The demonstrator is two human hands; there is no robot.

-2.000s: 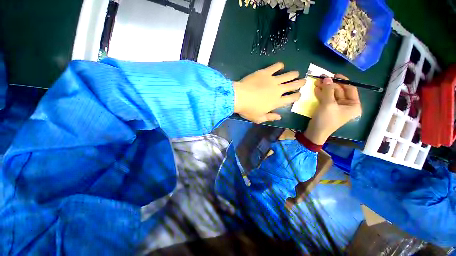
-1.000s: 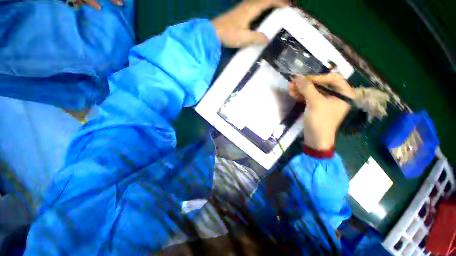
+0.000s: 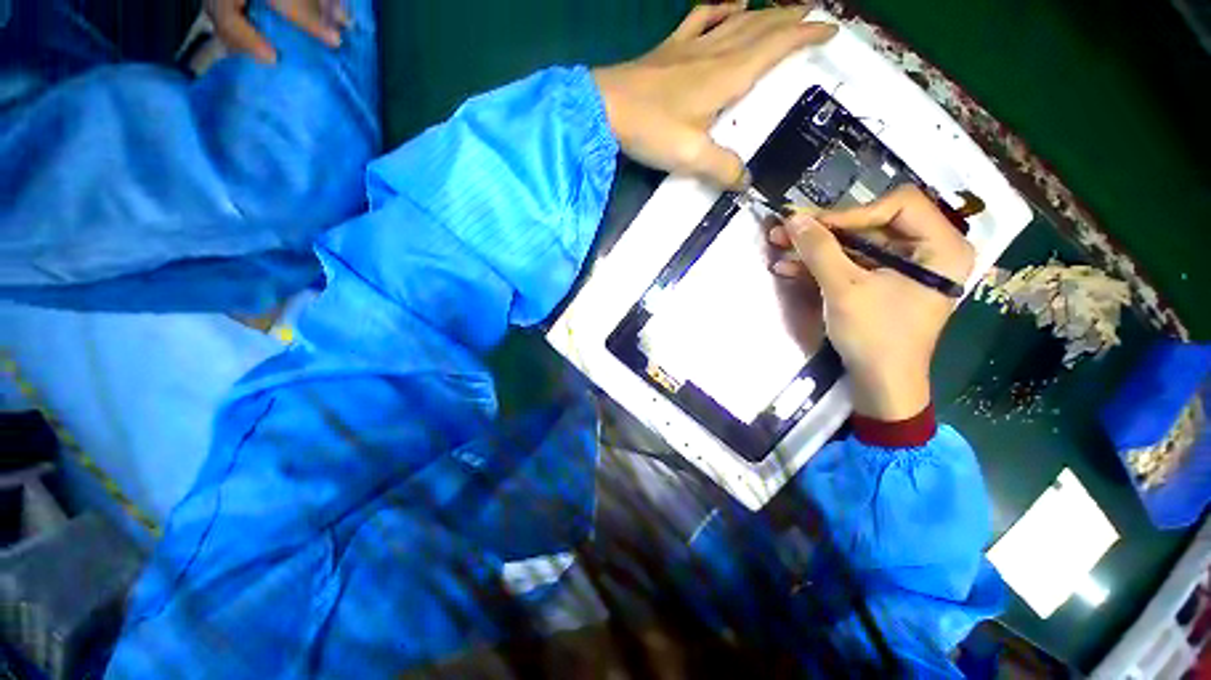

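An open tablet unit with a white frame point(image 3: 611, 308) lies slanted on the dark green bench. Inside it are a large pale battery point(image 3: 737, 319) and a dark circuit board area point(image 3: 830, 166). My left hand point(image 3: 684, 100) lies flat over the frame's upper left edge, fingers spread, its thumb reaching the inner edge near the tool tip. My right hand point(image 3: 883, 286) holds dark tweezers point(image 3: 916, 272) like a pen, the tip pointing at the inner edge beside my left thumb. Whether the tip holds a small part cannot be told.
A pile of cream leaded parts point(image 3: 1069, 299) lies right of the tablet. Beyond it is a blue bin point(image 3: 1155, 399) with beige bits. A white square sheet point(image 3: 1056, 545) lies near my right sleeve. A white compartment tray point(image 3: 1169, 638) is cut off at lower right. Another person's hand shows at upper left.
My hands moved from the pale sheet to the tablet, the right one carrying the tweezers. The view has shifted left, and the tweezer tip is now closer to my left thumb.
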